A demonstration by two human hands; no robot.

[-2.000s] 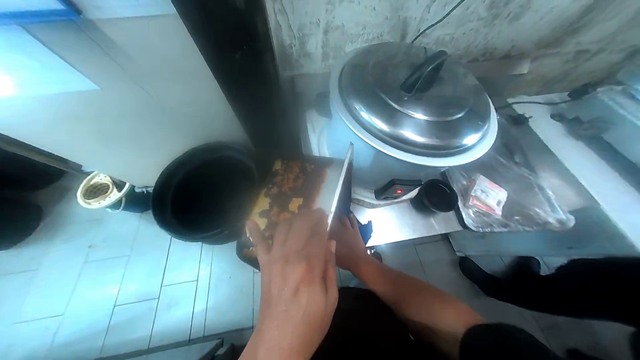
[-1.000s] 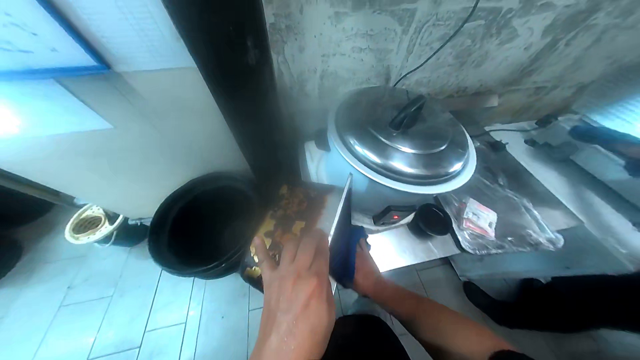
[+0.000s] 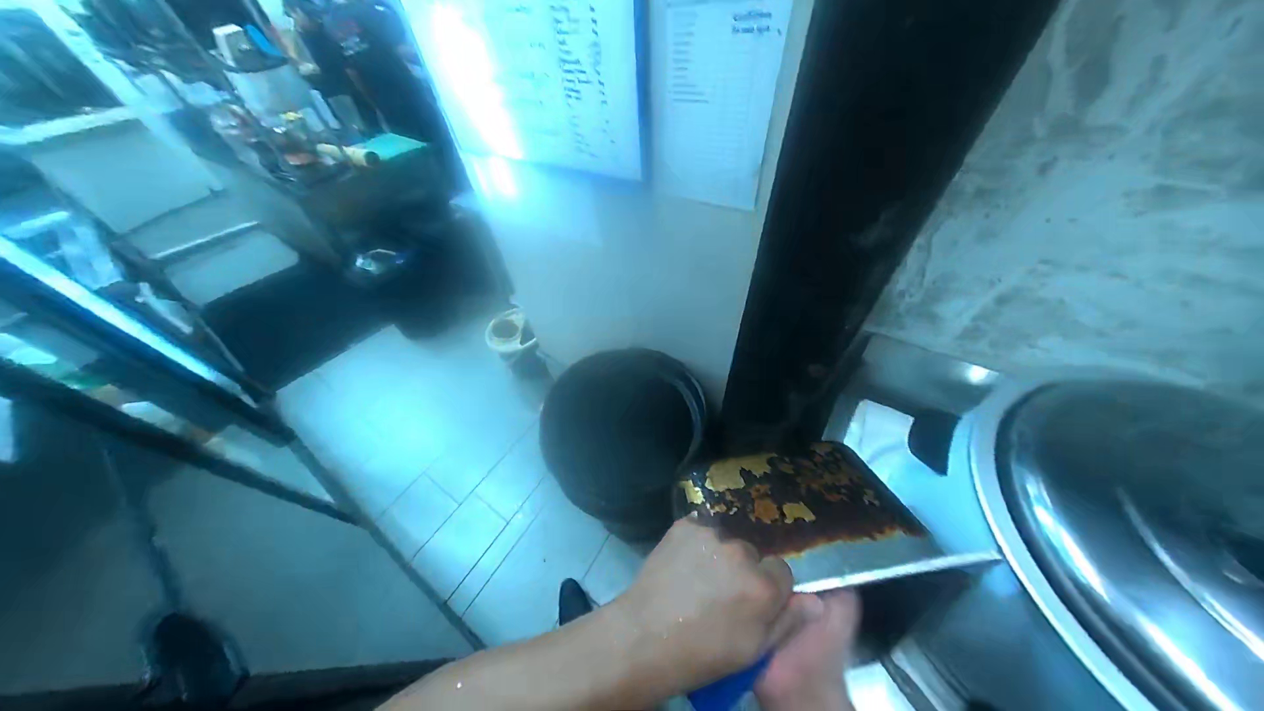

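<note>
A metal pan [image 3: 800,504] with brown scorching and yellow flaking patches on its outside is tilted on its side, its rim towards the right. My left hand [image 3: 721,592], fingers curled, is against the near side of the pan; its fingertips are hidden. My right hand [image 3: 815,652], blurred, is just below the rim, close beside the left hand. A blue cloth [image 3: 731,684] shows between my wrists, against the right hand. Whether the left fingers also touch the cloth is unclear.
A large lidded pot [image 3: 1136,523] stands close on the right. Left of the pan are a round black bin [image 3: 622,434] and a small white bucket [image 3: 511,334]. A black post [image 3: 869,197] rises behind. At the far left, a person [image 3: 360,59] stands by a cluttered counter.
The view has swung left and up, bringing in the counter and the person. My left hand has left the scorched face for the near edge of the pan, close to the right hand.
</note>
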